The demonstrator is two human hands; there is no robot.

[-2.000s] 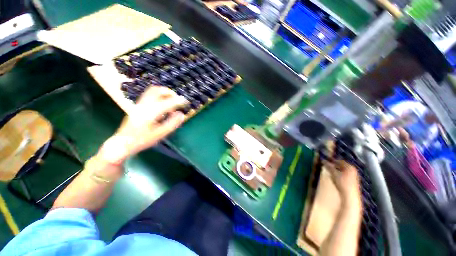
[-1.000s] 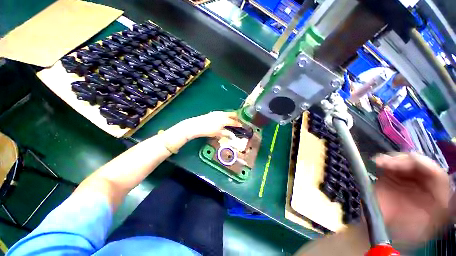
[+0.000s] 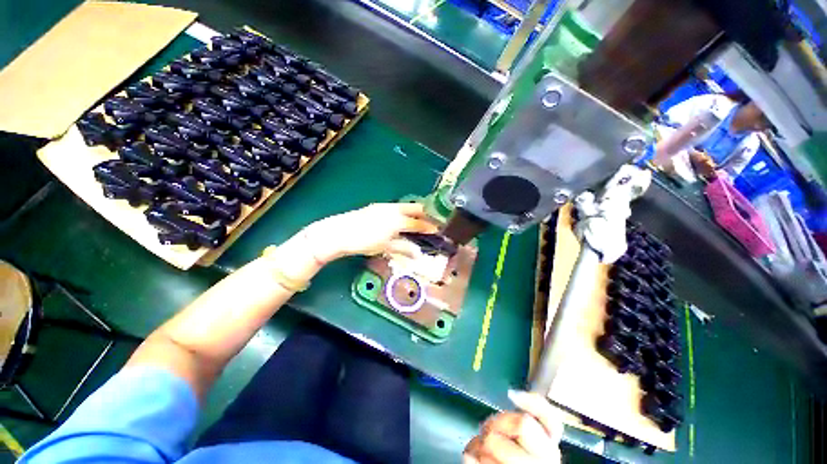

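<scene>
A black moulded part (image 3: 430, 242) sits at the light metal fixture on the brown plate (image 3: 461, 283), under the dark ram (image 3: 463, 226). My left hand (image 3: 370, 230) is at the part, fingers on it, partly hiding it. My right hand (image 3: 515, 441) is closed round the lower end of the grey press lever (image 3: 569, 324), at the bottom edge of the picture; the lever's knob is hidden. The pale ring (image 3: 405, 293) lies at the plate's near edge. The press's grey face plate (image 3: 548, 154) is above.
Rows of black parts on a cardboard sheet (image 3: 65, 164) lie left of the press, with a flat tan sheet (image 3: 97, 59) behind. More parts (image 3: 641, 317) on cardboard lie right. A wooden stool (image 3: 13, 313) stands far left. Another person (image 3: 716, 127) and a pink basket (image 3: 739, 215) are upper right.
My left hand has left the left rows and come to the fixture with a black part. My right hand has moved from the right stack to the lever, which has swung down and left.
</scene>
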